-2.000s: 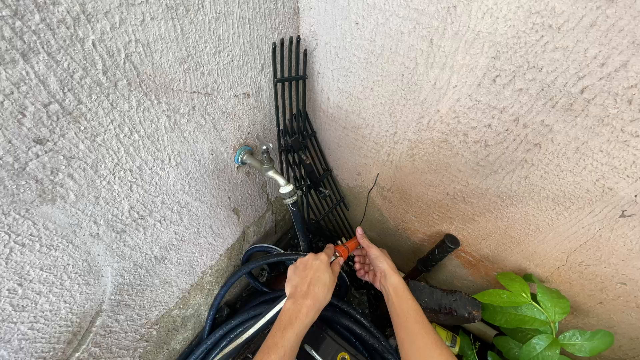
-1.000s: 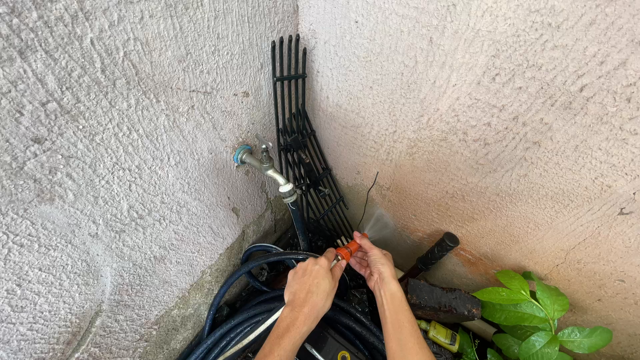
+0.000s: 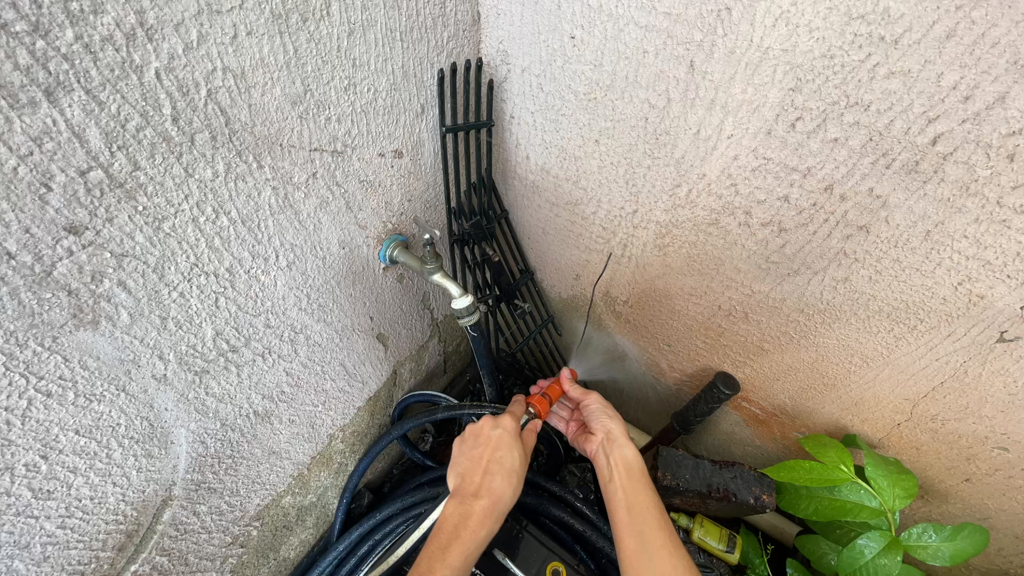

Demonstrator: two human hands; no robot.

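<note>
My left hand point(image 3: 492, 456) is closed around the base of an orange hose nozzle point(image 3: 546, 400), where a pale hose point(image 3: 416, 534) meets it. My right hand point(image 3: 590, 420) grips the nozzle's front end between thumb and fingers. A fan of water spray point(image 3: 612, 364) leaves the tip toward the right wall. Beyond my hands, a metal tap point(image 3: 432, 272) juts from the left wall, with a dark blue hose point(image 3: 483, 360) joined to its outlet.
Black metal grates point(image 3: 468, 128) lean in the wall corner. Coiled dark hose point(image 3: 368, 480) lies below. At right are a black-handled tool point(image 3: 704, 404), a rusty dark block point(image 3: 712, 482), a yellow bottle point(image 3: 714, 538) and a leafy plant point(image 3: 872, 488). A thin wire point(image 3: 594, 296) sticks up.
Water spray, not visible two seconds ago, now comes from the nozzle and has grown wider since one second ago. Both hands have stayed on the nozzle.
</note>
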